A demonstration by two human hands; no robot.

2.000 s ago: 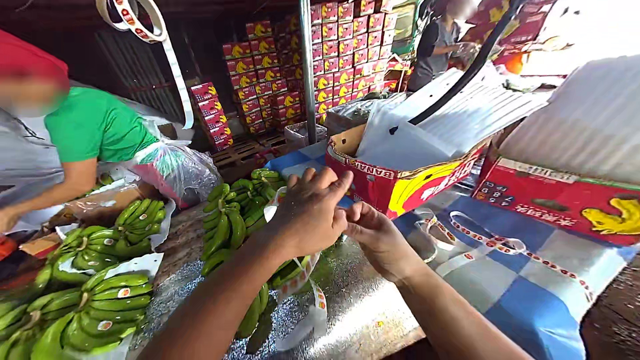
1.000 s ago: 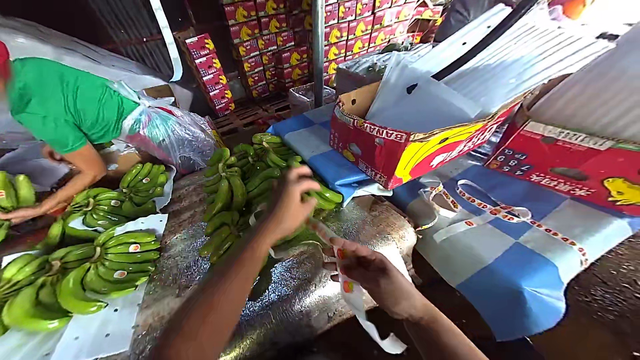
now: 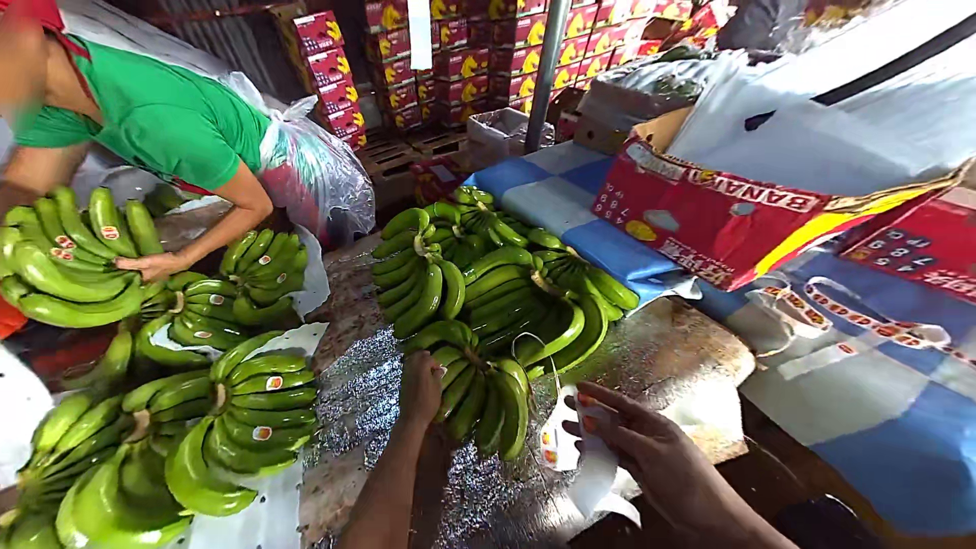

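Note:
My left hand (image 3: 422, 389) touches the left side of a bunch of green bananas (image 3: 479, 381) at the near edge of a banana pile; its fingertips are partly hidden. To the right of that bunch, my right hand (image 3: 629, 431) holds a strip of sticker tape (image 3: 560, 442) with orange-red stickers, and the strip hangs down below the fingers. A thin pale loop rises from the tape in front of the pile. More unstickered-looking green bananas (image 3: 503, 290) lie just beyond both hands on the wet tabletop (image 3: 366, 381).
At left, a co-worker in a green shirt (image 3: 164, 114) holds a stickered banana bunch (image 3: 69, 259). Stickered bananas (image 3: 263, 396) lie on white sheets nearby. A red banana carton (image 3: 701, 206) stands at right on a blue-and-white cloth (image 3: 862, 412), near loose sticker tape (image 3: 877, 324). A metal pole (image 3: 547, 76) rises behind.
My hands, close together two seconds ago, are now apart, with the left at a banana bunch and the right holding the tape. The co-worker now holds up a bunch. The view has shifted.

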